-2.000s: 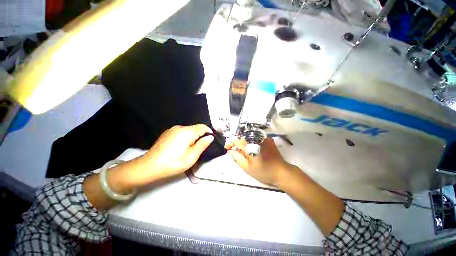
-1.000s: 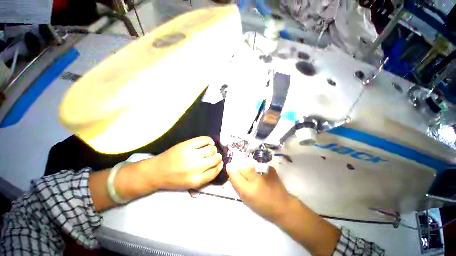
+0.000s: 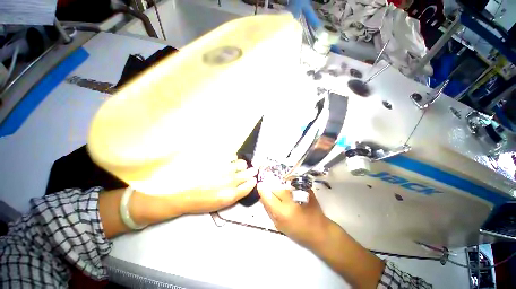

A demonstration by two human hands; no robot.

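Observation:
The black garment piece point(image 3: 76, 169) lies on the white machine table, with a small part by the needle area. The pale oblong lamp or guard point(image 3: 186, 101) hides much of it. My left hand point(image 3: 212, 189) holds the cloth with its fingertips just left of the shiny presser foot area point(image 3: 271, 171); the lamp glare blurs its upper edge. My right hand point(image 3: 291, 213) pinches the cloth edge in front of the foot, close to my left fingertips. The tension dial point(image 3: 301, 189) partly covers it. The needle and seam edge cannot be made out.
The white sewing machine body point(image 3: 362, 217) with "JACK" lettering fills the right side. The machine table point(image 3: 226, 254) has a ruler-marked front edge and a blue strip point(image 3: 45, 90) at left. A pale trough and light cloth point(image 3: 390, 34) lie behind. A control panel is at far right.
The view has shifted, and the lamp now covers more of the cloth and the edge of my left hand. Both hands have come close together at the foot. A black cloth part shows behind the lamp.

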